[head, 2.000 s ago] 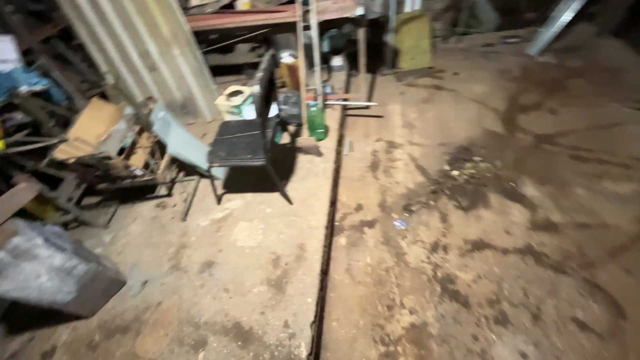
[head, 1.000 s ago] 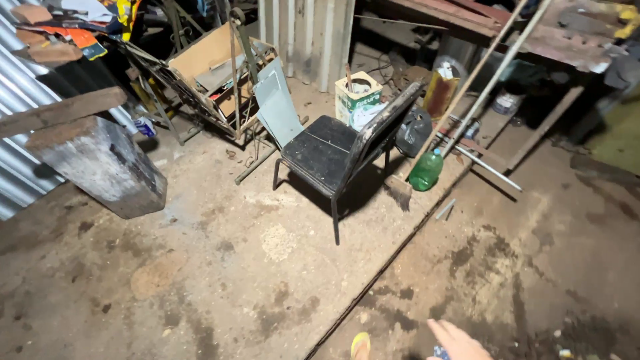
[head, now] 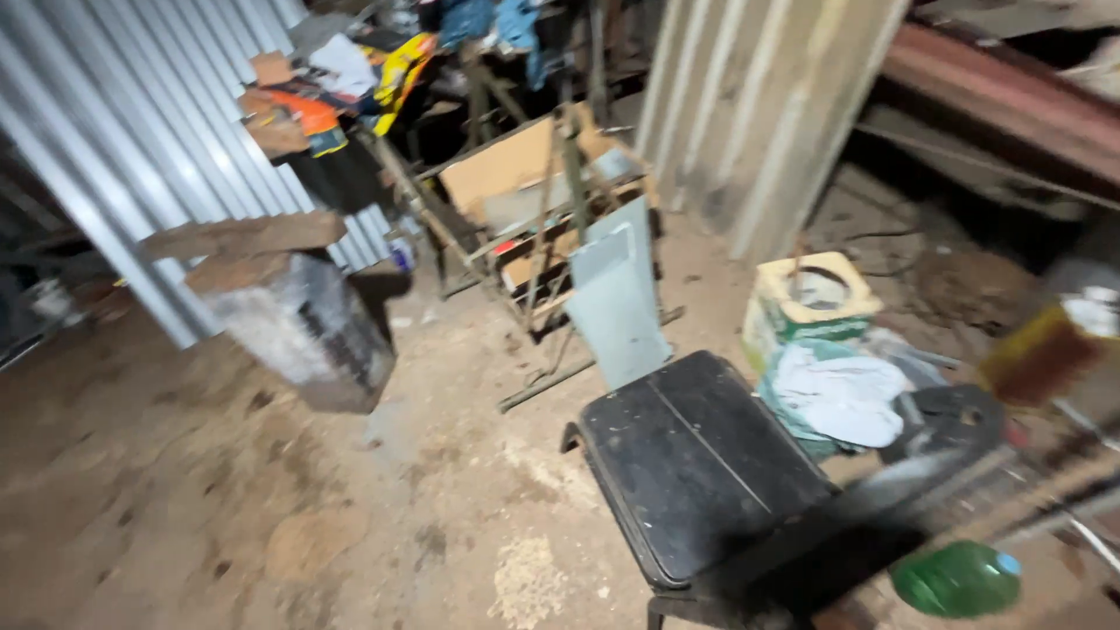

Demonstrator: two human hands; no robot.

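Neither my left hand nor my right hand is in the head view now. A black padded chair stands at the lower middle, its backrest blurred toward the lower right. Beside the seat's far corner leans a pale blue-grey sheet, against a metal frame holding cardboard. To the right of the seat lies a white and green plastic bag, in front of a square cream and green container with a round opening. A green plastic bottle lies at the lower right.
A wooden block with a rough plank across its top stands on the left, near shiny corrugated metal sheets. A dull corrugated sheet rises at the back. A yellowish-brown container is at the right. The floor is stained.
The view has swung left and come nearer the chair. Fingers seen at the bottom edge one second ago are out of view now.
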